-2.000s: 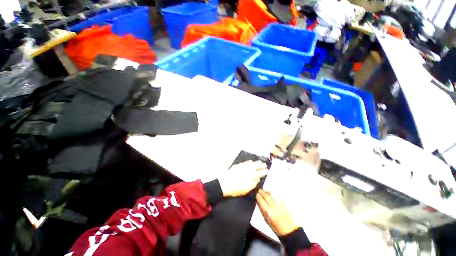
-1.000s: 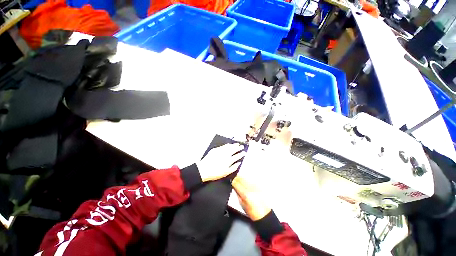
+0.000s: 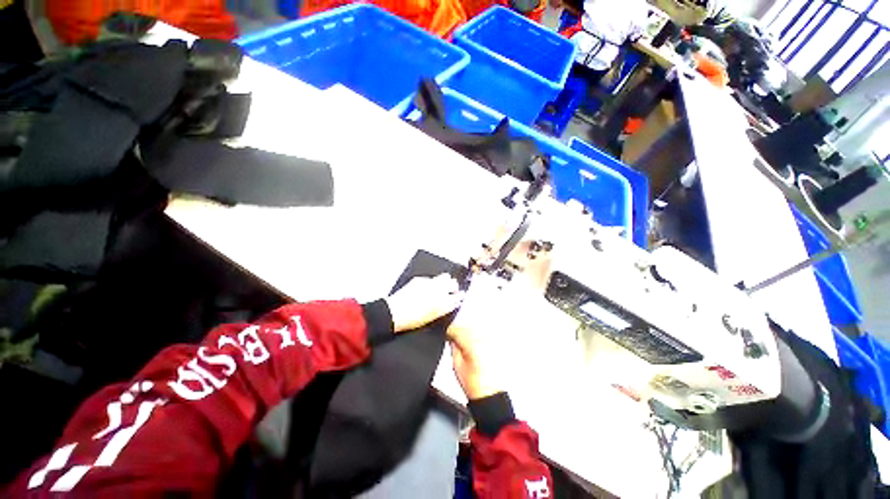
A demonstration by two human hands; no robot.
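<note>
A black fabric panel (image 3: 369, 409) runs from the needle area of the white sewing machine (image 3: 654, 302) over the table's front edge and down over the lap. My left hand (image 3: 424, 300) lies on the panel just left of the presser foot (image 3: 475, 275), fingers together, pressing it down. My right hand (image 3: 473, 349) is at the panel's right edge near the needle, its fingertips at the cloth. Glare hides whether its fingers grip the cloth. The needle itself is too small to make out.
Black and camouflage pieces (image 3: 73, 146) are heaped at the left, with a black strip (image 3: 244, 173) reaching onto the white tabletop (image 3: 371, 146). Dark crumpled cloth (image 3: 468, 141) lies behind the machine by blue crates (image 3: 351, 58). Orange fabric (image 3: 146, 19) is at the back.
The view has shifted and turned, so the machine sits further left. Both hands stay close to the presser foot; my right hand now lies slightly lower along the panel's edge.
</note>
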